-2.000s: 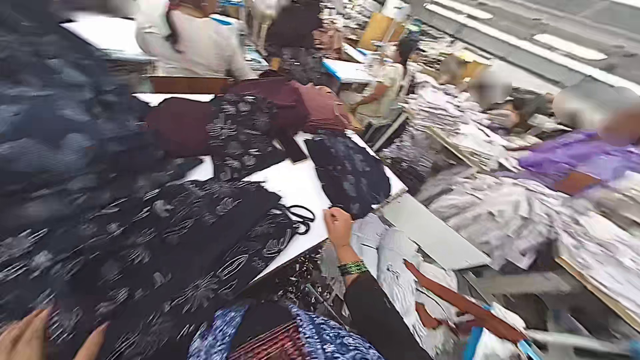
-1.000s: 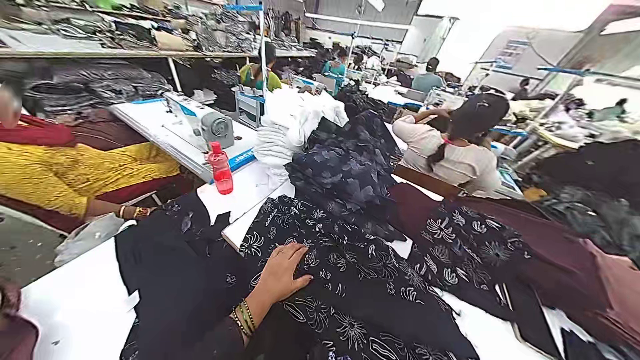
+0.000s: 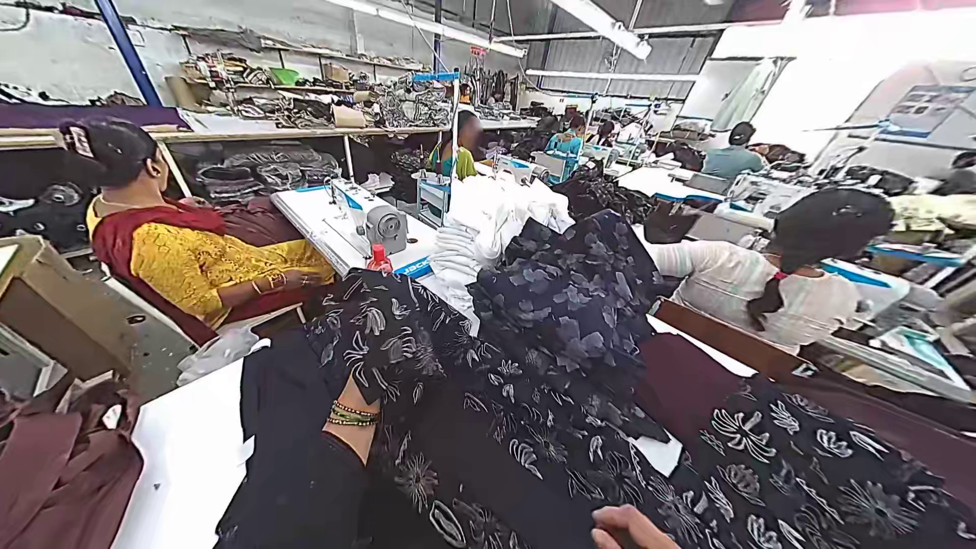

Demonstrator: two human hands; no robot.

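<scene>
A black fabric with a white floral outline print (image 3: pixel 534 450) spreads across the white table (image 3: pixel 183 450). The left part of it is raised in a fold that covers my left hand (image 3: pixel 360 393); only the wrist with beaded bangles shows, so its grip is hidden. Low at the bottom edge, my right hand (image 3: pixel 629 528) is partly in view with bent fingers beside the print, and its hold is unclear. Plain black fabric (image 3: pixel 297 450) lies left of my left wrist. Beyond the print is a heap of dark blue floral fabric (image 3: pixel 572 297), with maroon fabric (image 3: pixel 679 374) to its right.
A sewing machine (image 3: pixel 370 217) stands on a table ahead left, a red bottle (image 3: pixel 379 259) near it. White folded cloth (image 3: pixel 488 229) is piled behind the blue heap. A person in yellow (image 3: pixel 183 252) sits left; another in white (image 3: pixel 770 297) sits ahead right, past a brown board (image 3: pixel 732 335).
My left hand lay visible on top of the printed fabric a second ago; now a raised fold of that fabric covers it. My right hand has come into view at the bottom.
</scene>
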